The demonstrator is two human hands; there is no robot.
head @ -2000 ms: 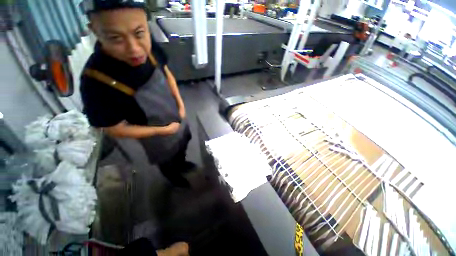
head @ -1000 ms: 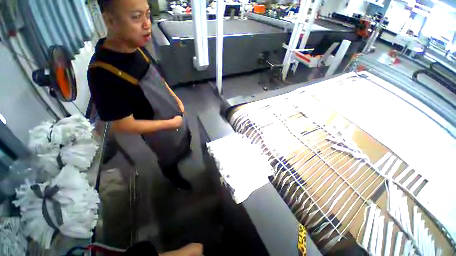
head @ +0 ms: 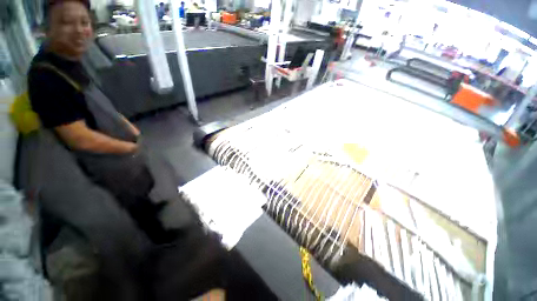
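Observation:
Cut strips of white fabric [head: 406, 250] lie in slanting rows on the brown underlay paper [head: 353, 235]. The waste web [head: 330, 191] of narrow white ribs spreads beside them and curls over the table edge. A fanned pile of stacked white pieces [head: 226, 203] lies on the dark table edge. More white strips [head: 356, 293] show at the bottom edge, cut off. My left hand [head: 215, 295] is a small blurred patch of skin at the bottom edge, mostly cut off; its fingers cannot be made out. My right hand is not in view.
A person in an apron [head: 97, 111] stands at the left. Blurred white bundles [head: 15, 253] are at the far left. Yellow tape [head: 308, 273] lies on the table edge. A smooth white fabric lay [head: 412, 129] covers the far part. A machine with orange parts [head: 471, 99] stands behind.
The view has swung right, so the person, table and pile sit further left. The person's face has turned towards the camera. White strips have appeared at the bottom edge; less of my left hand shows.

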